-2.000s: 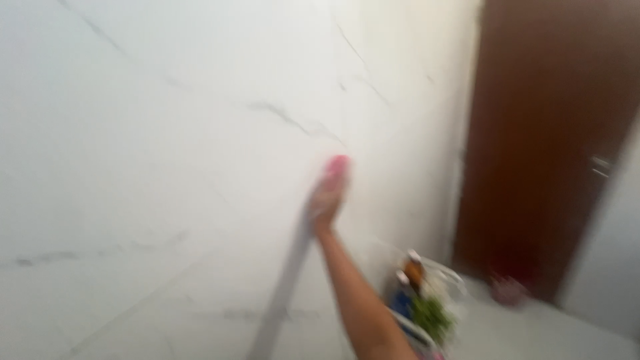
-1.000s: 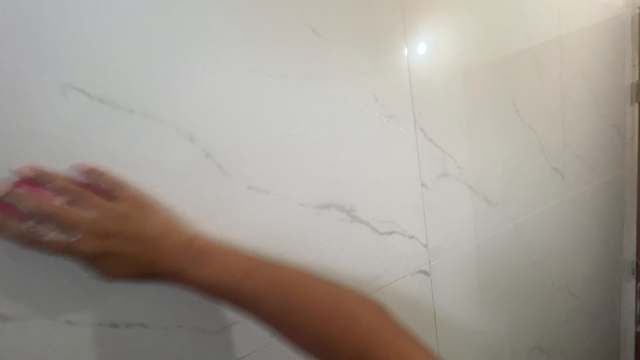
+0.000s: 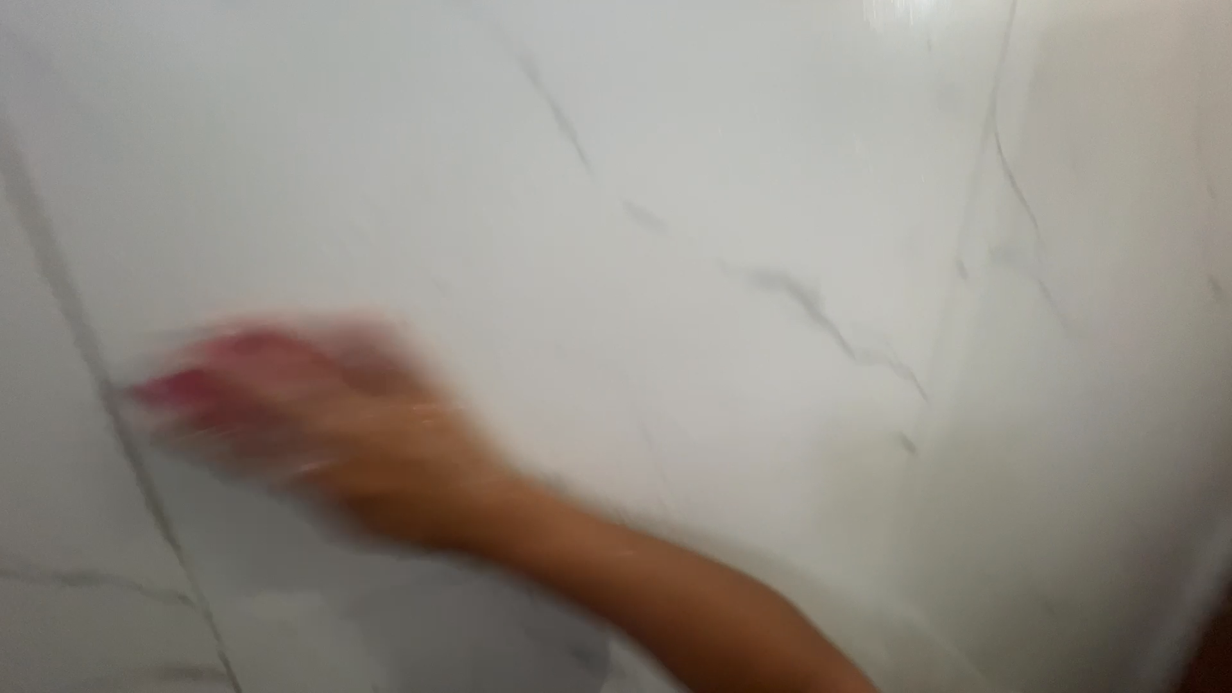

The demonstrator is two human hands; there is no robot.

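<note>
My right hand (image 3: 375,433), blurred by motion, reaches in from the lower right and is closed around a pink cloth or sponge (image 3: 207,385); the blur does not settle which. Hand and pink thing are at or very near a white marble-look tiled wall (image 3: 626,289) with grey veins. A dark joint line (image 3: 106,385) between tiles runs just left of the pink thing. The fingers are partly smeared together. My left hand is out of the frame.
Another tile joint (image 3: 982,173) runs down the right part of the wall. A bright reflection (image 3: 900,10) shows at the top edge. Something dark brown (image 3: 1213,645) fills the bottom right corner. Shadow of the arm lies on the lower tiles.
The view has swung away from the brown door and the basket of bottles seen two seconds ago. My right hand still has the pink thing against or near the wall.
</note>
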